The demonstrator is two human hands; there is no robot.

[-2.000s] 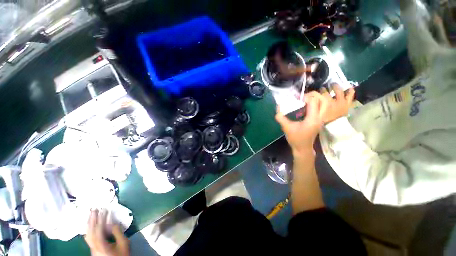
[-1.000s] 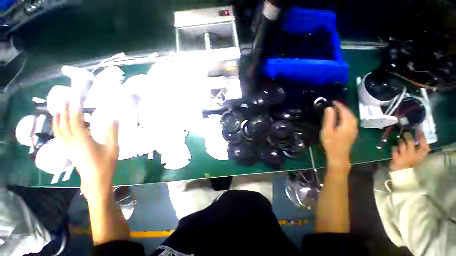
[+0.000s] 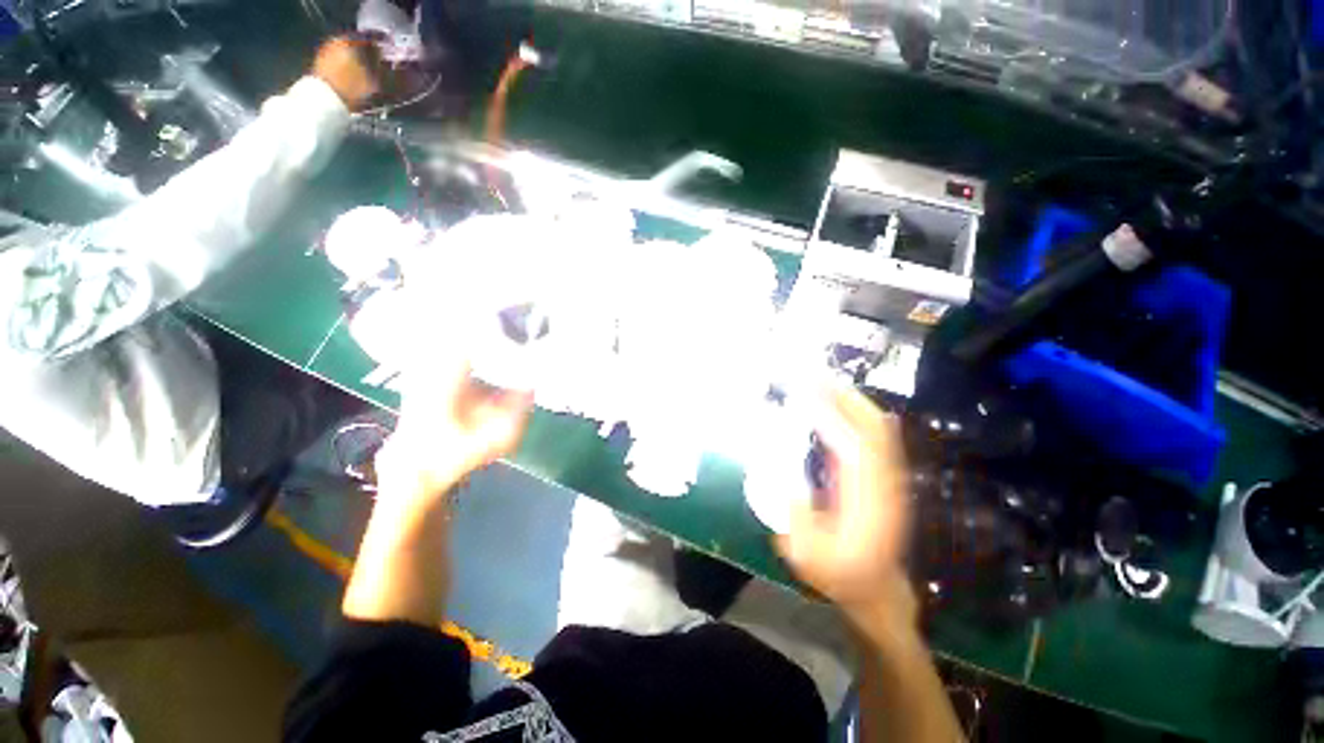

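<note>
A heap of glaring white housings (image 3: 683, 312) covers the bench in front of me. My left hand (image 3: 462, 433) is at the heap's front left edge, thumb apart; its fingers fade into the glare, so any grip is hidden. One housing (image 3: 523, 322) above it shows a dark opening. My right hand (image 3: 860, 501) is blurred, right of the heap, curled around a small dark part that looks like a black round cover (image 3: 819, 470). A white piece (image 3: 767, 479) lies beside its fingertips. The pile of black round covers (image 3: 1002, 523) is to its right.
A silver-grey box feeder (image 3: 896, 225) stands behind the heap. A thick black cylinder (image 3: 1053, 290) lies over the blue bin (image 3: 1118, 392). A white housing (image 3: 1241, 581) is at far right. Another person's sleeve (image 3: 218, 189) reaches over the bench at left. The bench edge (image 3: 559, 486) runs diagonally.
The view has swung left. My right hand has left the black pile and moved left towards the white heap. My left hand has moved right along the heap. The left neighbour's arm has come into view.
</note>
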